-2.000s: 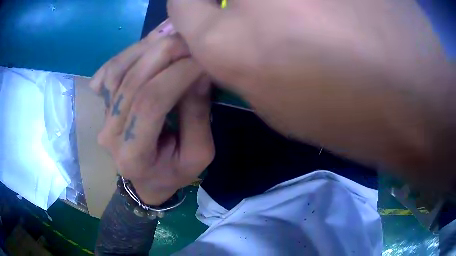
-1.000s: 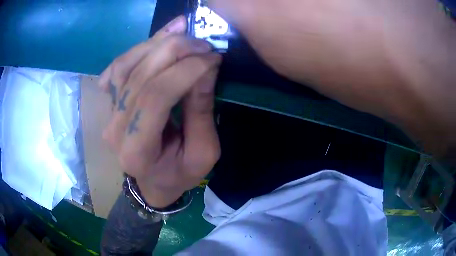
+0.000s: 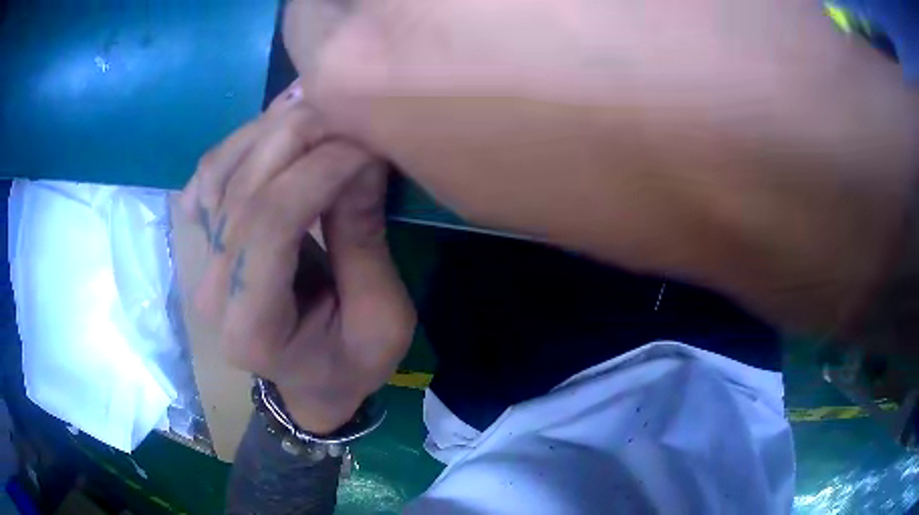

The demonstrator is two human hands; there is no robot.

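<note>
A narrow strip of a black panel (image 3: 280,68) shows at the upper left of the hands; the rest is covered. My left hand (image 3: 292,241), with a bracelet at the wrist, has its fingers curled at the panel's edge and appears to grip it. My right hand (image 3: 338,50) is blurred at the top, over the tips of my left fingers. Its forearm crosses the upper right of the view. Its fingers and anything in them are hidden, and the panel's corner beneath is hidden too.
The green bench (image 3: 131,91) fills the upper left. White sheets (image 3: 86,302) lie on tan cardboard (image 3: 207,342) at the left. White cloth with dark specks (image 3: 625,433) covers my lap. Yellow lines mark the green floor (image 3: 816,414).
My right hand has moved left and down, covering the bright speckled cutout that showed a second ago. My left hand sits slightly further left and lower in the view.
</note>
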